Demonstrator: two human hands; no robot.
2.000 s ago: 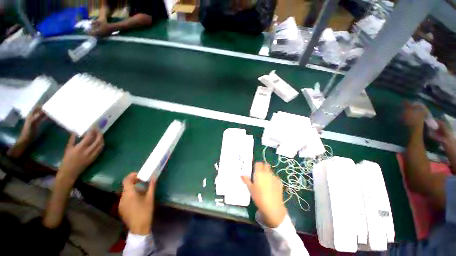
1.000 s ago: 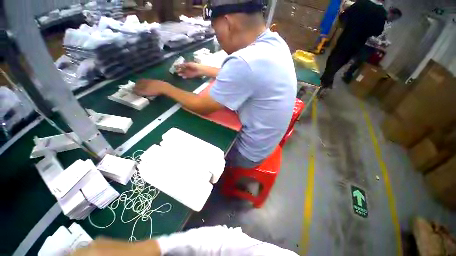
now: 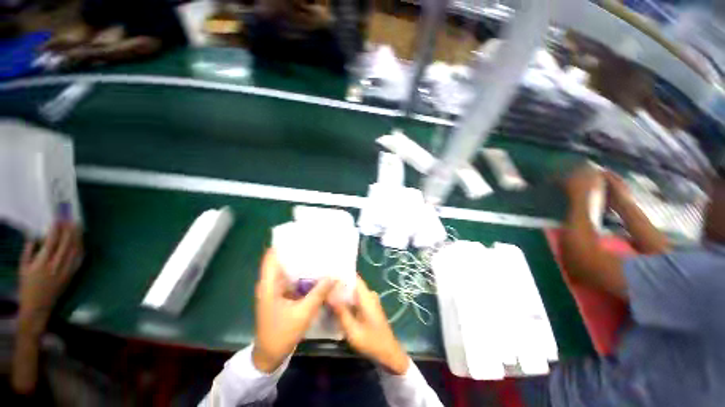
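My left hand and my right hand hold a white carton blank with a purple mark, in front of me over the line's near edge. Both hands' fingers meet at its lower part; the image is blurred, so whether it is one blank or several cannot be told. A long narrow white carton lies on the green surface to the left. A stack of flat white blanks lies to the right.
Small white cards and tangled white loops lie near the metal post. White cartons lie beyond the rail. A left neighbour's hand holds cartons. A right neighbour works above a red mat.
The view has swung back from the right neighbour and aisle to the line. Both my hands now hold the blank. The narrow carton, in my left hand two seconds ago, lies on the surface.
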